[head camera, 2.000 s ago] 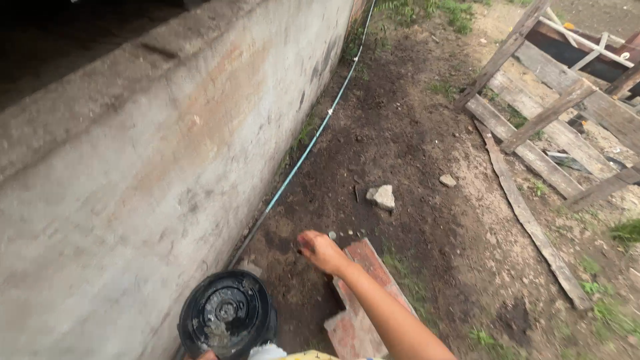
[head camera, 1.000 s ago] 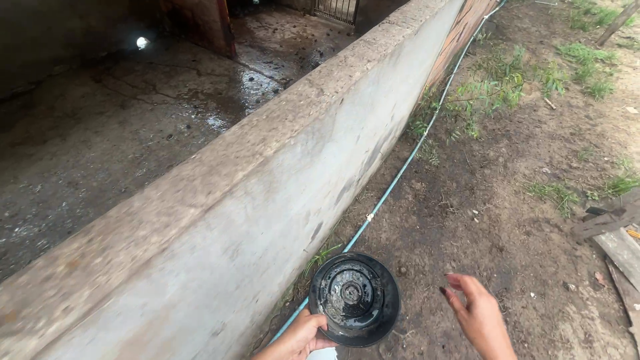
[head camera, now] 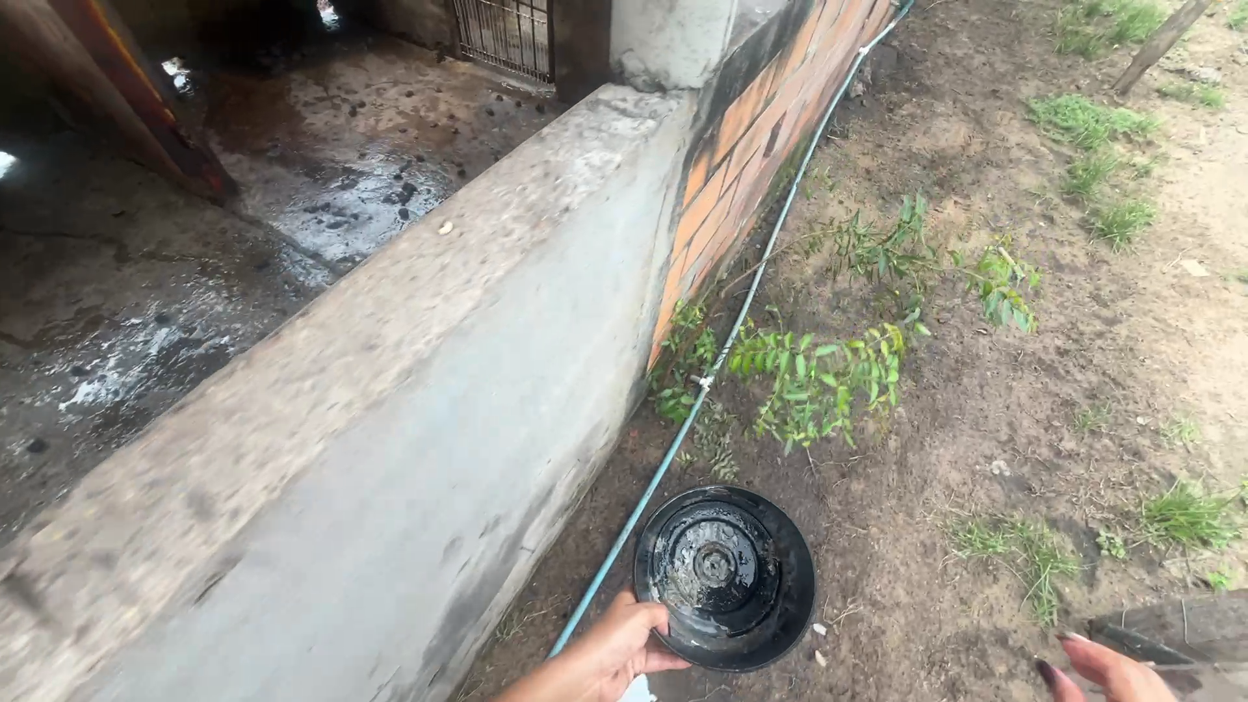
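A round black plastic dish (head camera: pixel 726 624), wet and dirty inside, is in my left hand (head camera: pixel 621 643). My thumb lies over its rim at the lower left, and the other fingers are partly hidden beneath. The dish is above the soil beside the low wall. At the bottom right edge, my right hand (head camera: pixel 1111 673) shows only in part, its thumb and a finger apart, with nothing seen between them. A bit of something white (head camera: pixel 639 690) shows below my left hand.
A low concrete wall (head camera: pixel 468 409) runs diagonally on the left and meets orange bricks (head camera: pixel 726 175). Beyond it lies a wet concrete floor (head camera: pixel 341 185) with a metal gate (head camera: pixel 505 34). A blue-green pipe (head camera: pixel 673 453) follows the wall's foot past a leafy plant (head camera: pixel 819 370). Wooden boards (head camera: pixel 1180 629) lie lower right.
The view has swung along the wall, bringing the brick section and leafy plant into sight. My left hand still holds the black dish. My right hand is now nearer the frame's bottom right edge.
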